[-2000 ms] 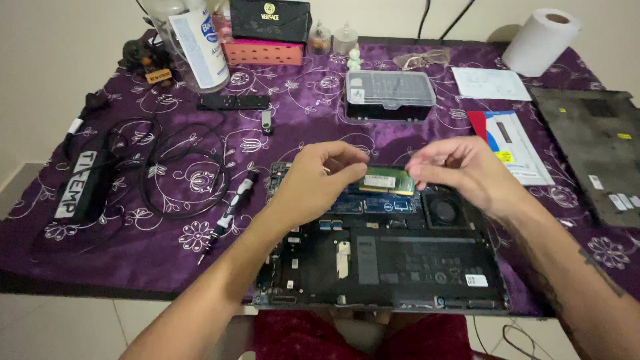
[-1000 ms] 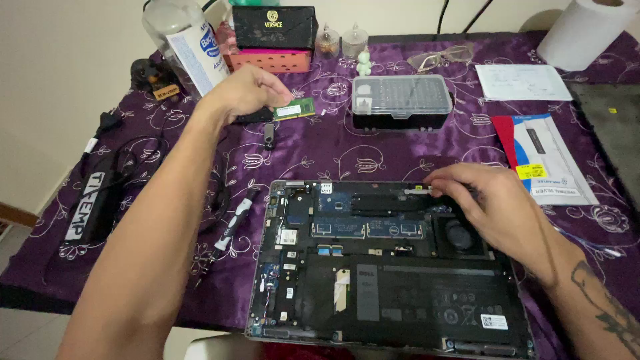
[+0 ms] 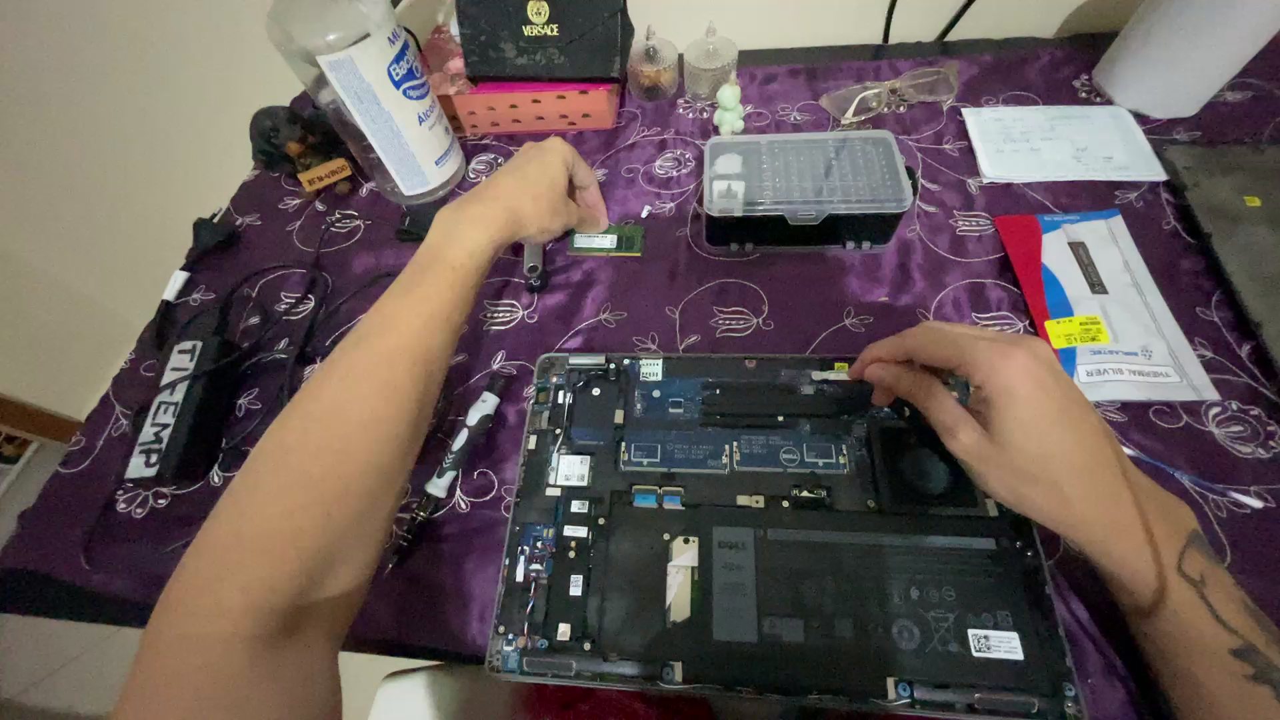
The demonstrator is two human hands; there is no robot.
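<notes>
An opened laptop [image 3: 850, 570] lies underside up, its battery, fan [image 3: 925, 465] and bare memory slots [image 3: 678, 455] exposed. Beyond it, a green RAM module [image 3: 620, 241] rests on the purple tablecloth. My left hand [image 3: 540, 195] reaches over with its fingertips at the module's upper left edge; whether they grip it cannot be told. At the laptop's back edge, my right hand [image 3: 960, 400] has thumb and index finger together beside a small silvery piece [image 3: 832, 375]; its hold on that is unclear. A precision screwdriver [image 3: 455, 450] lies left of the laptop.
Behind the laptop stands a clear-lidded case [image 3: 808, 185]. A thermal paste packet [image 3: 1110, 305], paper [image 3: 1065, 143] and a dark laptop cover [image 3: 1235, 220] are to the right. At left are a power adapter [image 3: 180, 410] with cables and an alcohol bottle [image 3: 375, 100]. A USB stick [image 3: 534, 265] lies near the module.
The RAM module, held between both hands above the laptop two seconds ago, is now on the cloth beyond it. My left hand has carried it away; my right hand has moved to the laptop's back edge.
</notes>
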